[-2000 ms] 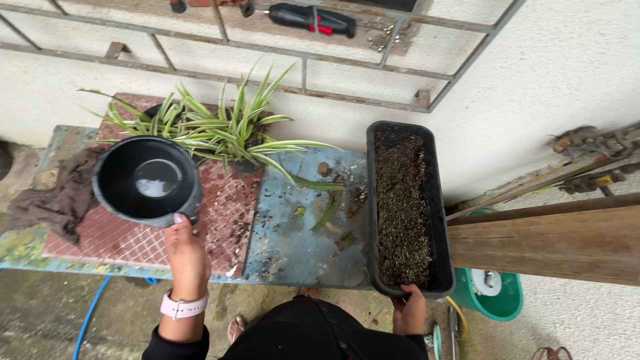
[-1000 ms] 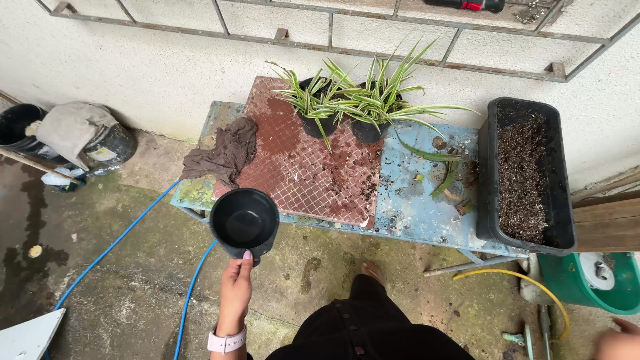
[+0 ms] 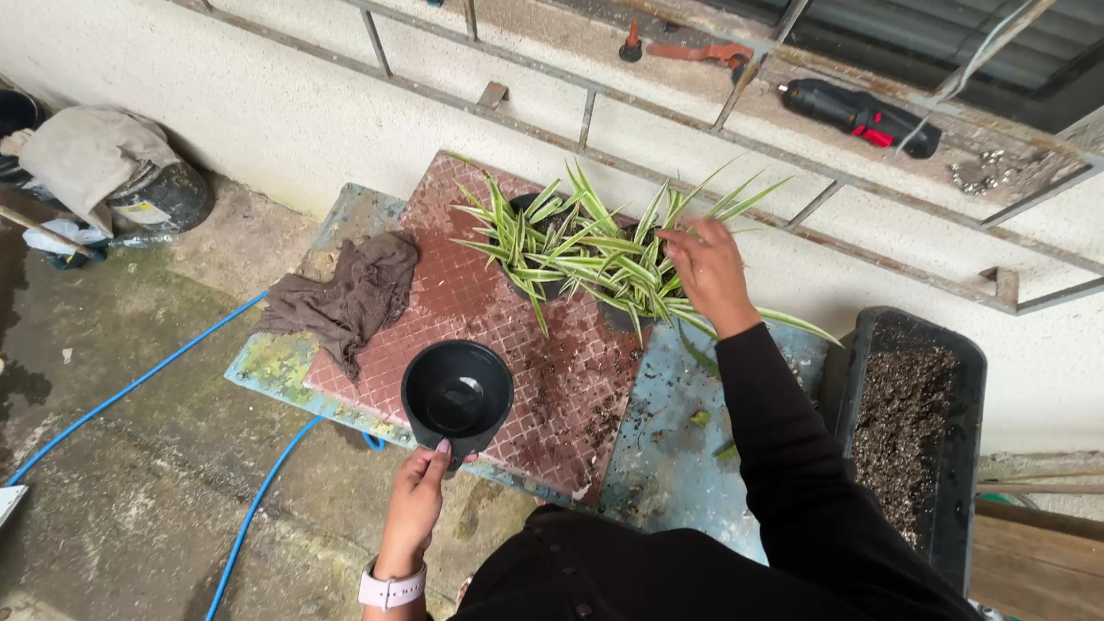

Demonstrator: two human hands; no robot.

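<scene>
My left hand (image 3: 420, 490) grips the handle of a black plastic cup (image 3: 457, 388), which hangs over the near edge of the tiled board. The cup looks empty apart from a shine on its bottom. My right hand (image 3: 709, 267) is at the leaves of the right potted spider plant (image 3: 634, 267), fingers bent; whether they pinch a leaf cannot be told. Beside it on the left stands another spider plant (image 3: 522, 237) in a black pot. A long black planter (image 3: 970, 414) of dark soil mix (image 3: 901, 423) lies to the right of my right forearm.
A brown cloth (image 3: 354, 293) lies on the red tiled board (image 3: 552, 397), over a blue table (image 3: 681, 474) with soil crumbs and cut leaf bits. A metal grille (image 3: 673, 121) runs along the wall, with a cordless screwdriver (image 3: 854, 116) behind it. A blue hose (image 3: 138, 384) crosses the floor.
My right hand was at the planter's near end two seconds ago and is now up at the right spider plant. The cup, still in my left hand, is now over the board's near edge.
</scene>
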